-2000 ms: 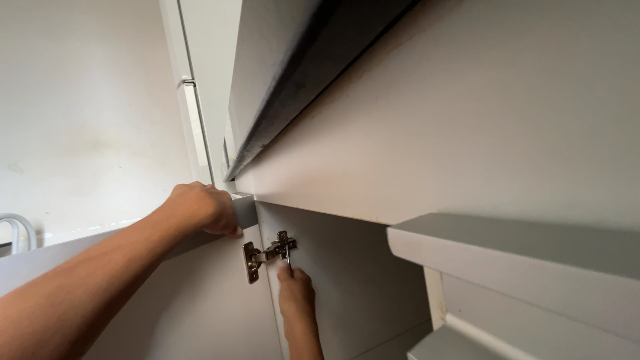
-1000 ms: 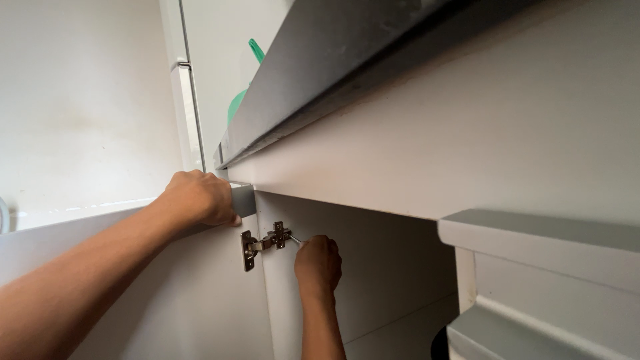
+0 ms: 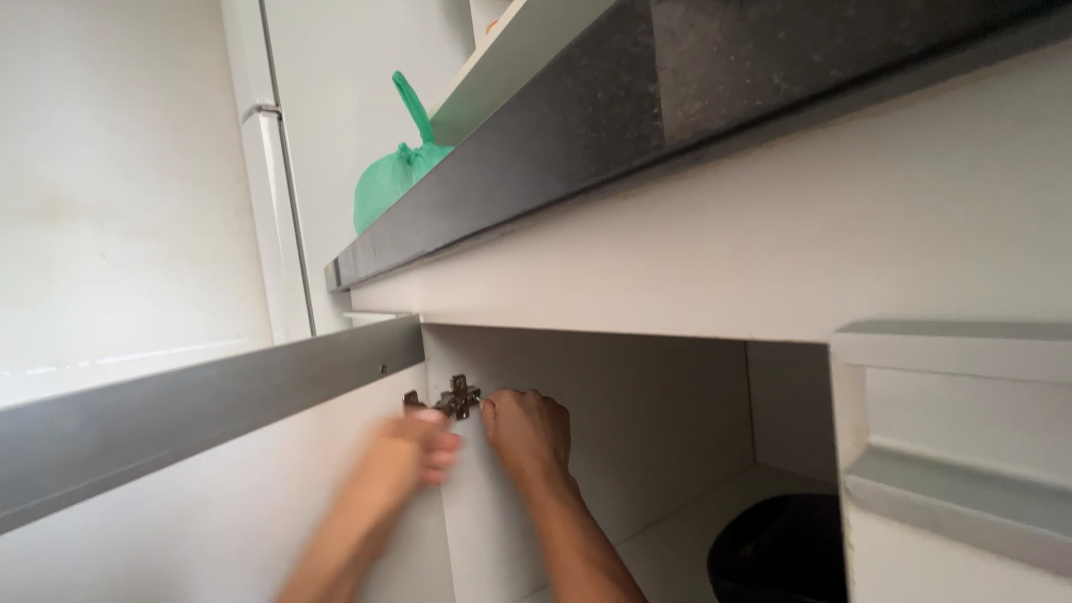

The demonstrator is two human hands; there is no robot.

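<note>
A metal cabinet hinge (image 3: 457,397) joins the open white cabinet door (image 3: 209,511) to the inner side wall of the cabinet. My right hand (image 3: 528,427) is just right of the hinge's mounting plate, its fingers curled; a small bit of bright metal shows between the fingertips and the plate, and the rest of whatever it grips is hidden. My left hand (image 3: 419,444), blurred, is just below the hinge in front of the door's inner edge and covers part of the hinge arm. Whether it touches the hinge or holds anything is not visible.
A dark stone countertop (image 3: 519,159) overhangs the cabinet, with a tied green plastic bag (image 3: 389,184) behind its edge. Grey trim (image 3: 209,402) runs along the door top. White drawer fronts (image 3: 963,402) stand at right. A black bin (image 3: 779,548) sits inside the cabinet.
My left hand has left the top edge of the door and come down to the hinge. My right hand stays beside the hinge plate. The view has shifted, showing more countertop and the green bag.
</note>
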